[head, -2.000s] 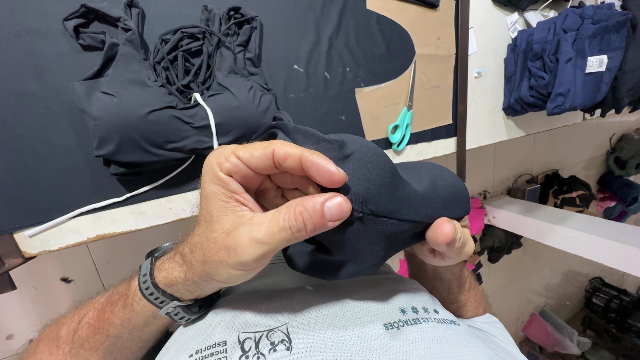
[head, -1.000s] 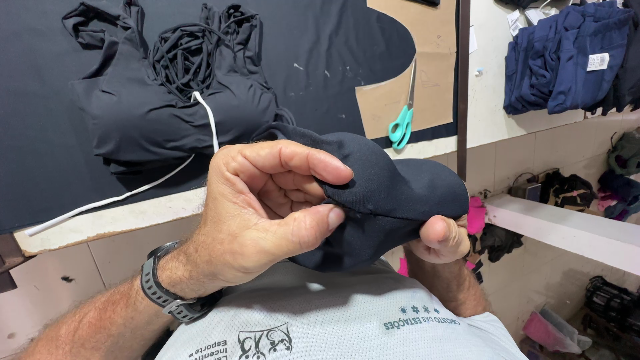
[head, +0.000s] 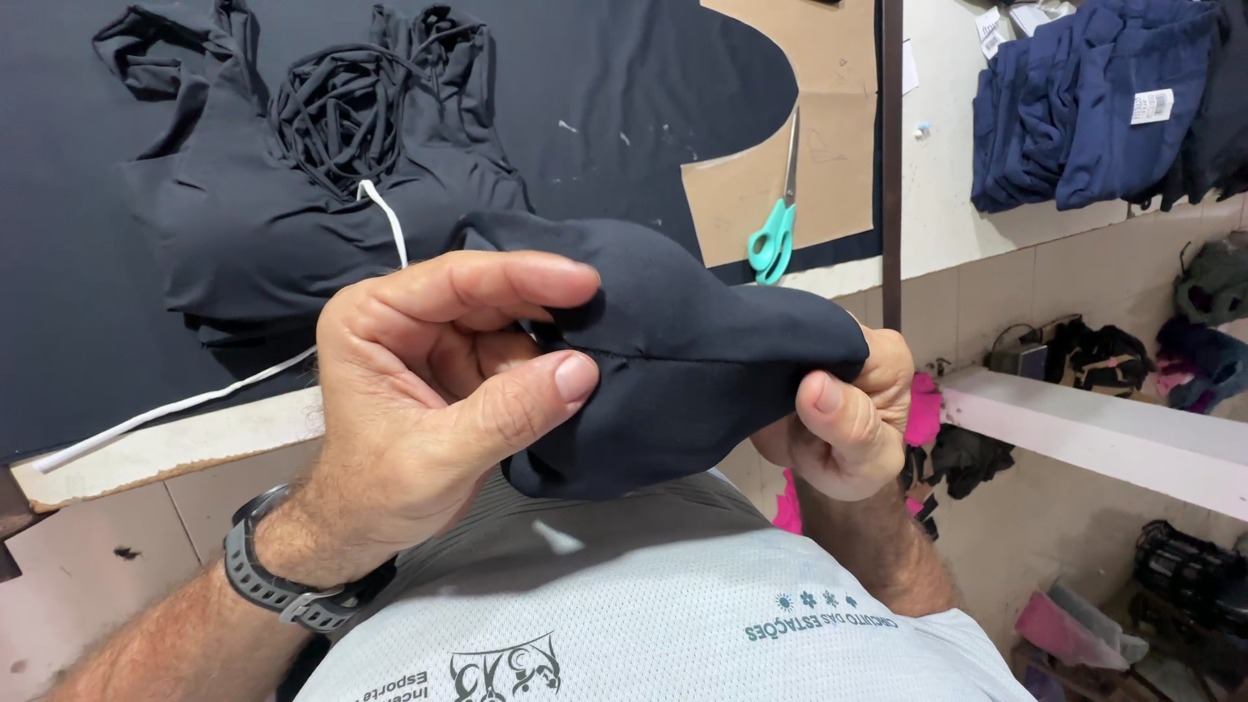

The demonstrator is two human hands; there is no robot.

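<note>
A dark, stretchy fabric piece with a seam [head: 673, 390] is held up between both hands in front of the chest. My left hand [head: 439, 380], with a watch at the wrist, grips its left part between thumb and fingers. My right hand [head: 848, 419] pinches the right end, thumb on the near side and fingers mostly hidden behind the cloth. Behind my left hand lies a black strappy garment [head: 253, 224] on dark cloth. A white cord [head: 175, 405] runs out from it, partly hidden by my left hand.
Dark cloth [head: 604, 88] and brown pattern paper [head: 838, 146] cover the table. Scissors with teal handles [head: 773, 242] lie on the paper's edge. Folded navy garments [head: 1092, 107] are stacked at the upper right. A white beam [head: 1092, 439] crosses the right side, with fabric scraps [head: 1082, 361] beyond.
Both hands keep hold of the dark fabric piece throughout. Its surface and folds have shifted slightly between the fingers.
</note>
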